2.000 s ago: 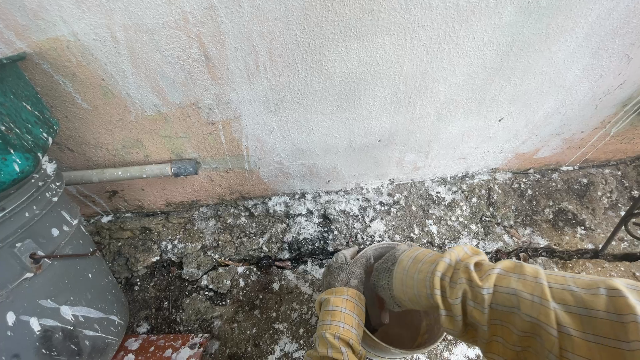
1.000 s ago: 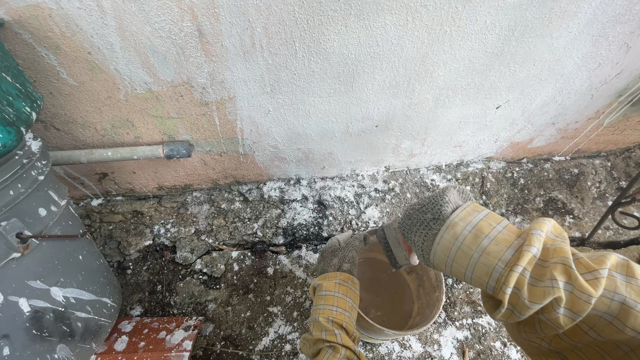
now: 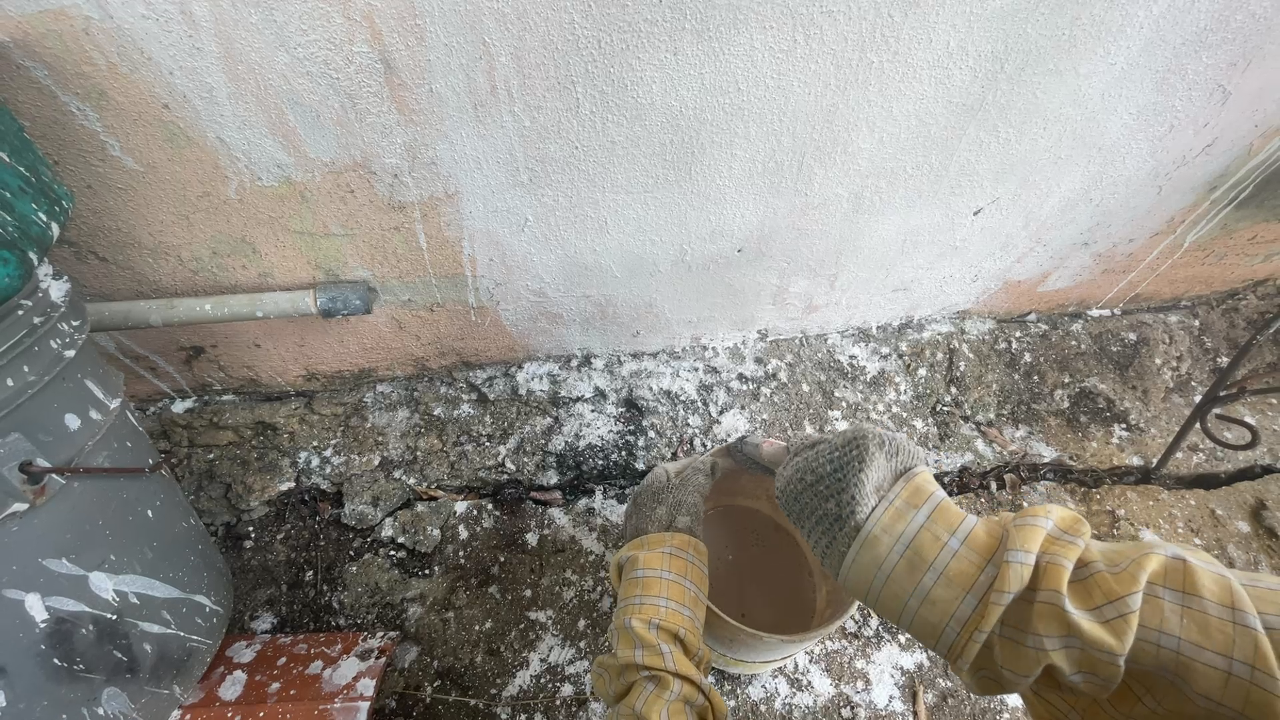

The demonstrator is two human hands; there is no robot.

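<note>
A small round bucket [image 3: 770, 655] with brown liquid in it is at the lower middle, over the paint-spattered ground. My left hand [image 3: 672, 500], in a grey knit glove, grips the bucket's left rim. My right hand [image 3: 850, 490], in the same kind of glove, is closed at the rim's upper right side. Between the hands, at the far rim, part of a dark object [image 3: 757, 452] shows; most of it is hidden by the right glove. Behind stands a rough wall [image 3: 700, 180], whitish over peach.
On the left stand a large grey paint-spattered bucket [image 3: 120, 560] with green material [image 3: 30, 200] above it and a red-orange piece [image 3: 300, 670] beside its base. A capped pipe [image 3: 220, 308] runs along the wall. Curled ironwork [image 3: 1215, 400] stands at right.
My right hand has moved from above the bucket's opening, where it held a flat-edged tool a second ago, to the bucket's far rim. More of the brown liquid shows than two seconds ago.
</note>
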